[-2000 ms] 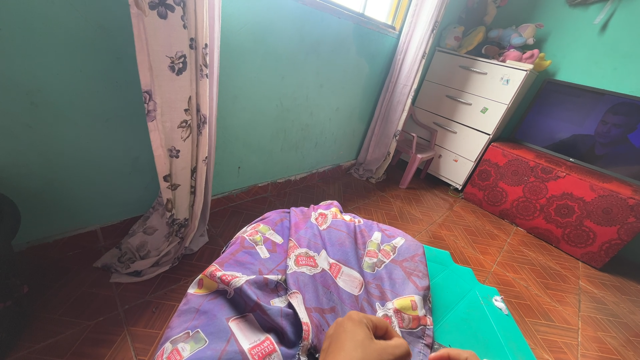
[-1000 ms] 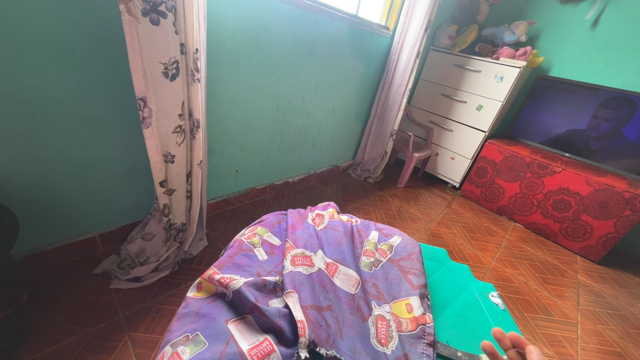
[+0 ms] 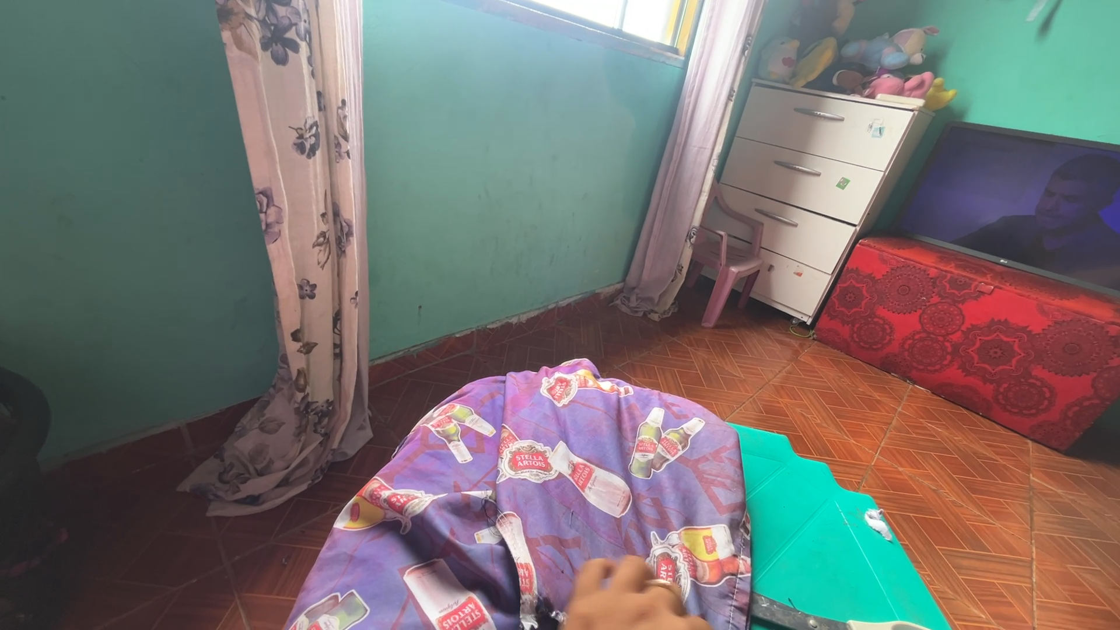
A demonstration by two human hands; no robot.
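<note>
Purple fabric [image 3: 560,490] printed with bottles and glasses lies rumpled in the lower middle, with a frayed lower edge. My right hand [image 3: 632,598] rests on it at the bottom edge, fingers bent and a ring on one finger; its fingertips are hidden, so a grip cannot be made out. My left hand is not in view. Right of my hand, a cutting tool, perhaps scissors [image 3: 792,614], with dark metal and a pale handle, is partly cut off by the frame. It lies on a green panel [image 3: 831,534] with a jagged edge, which extends from under the fabric.
Brown tiles [image 3: 954,464] cover the floor. A floral curtain [image 3: 319,262] reaches the floor at left. Farther back stand a pink child's chair [image 3: 731,262], a white chest of drawers [image 3: 809,166] with plush toys [image 3: 884,52], and a red patterned box [image 3: 971,341] beside a television [image 3: 1032,201].
Two seconds ago two hands were at the fabric's lower edge. One second ago a hand with spread fingers was over the green panel; now one hand is on the fabric, farther left.
</note>
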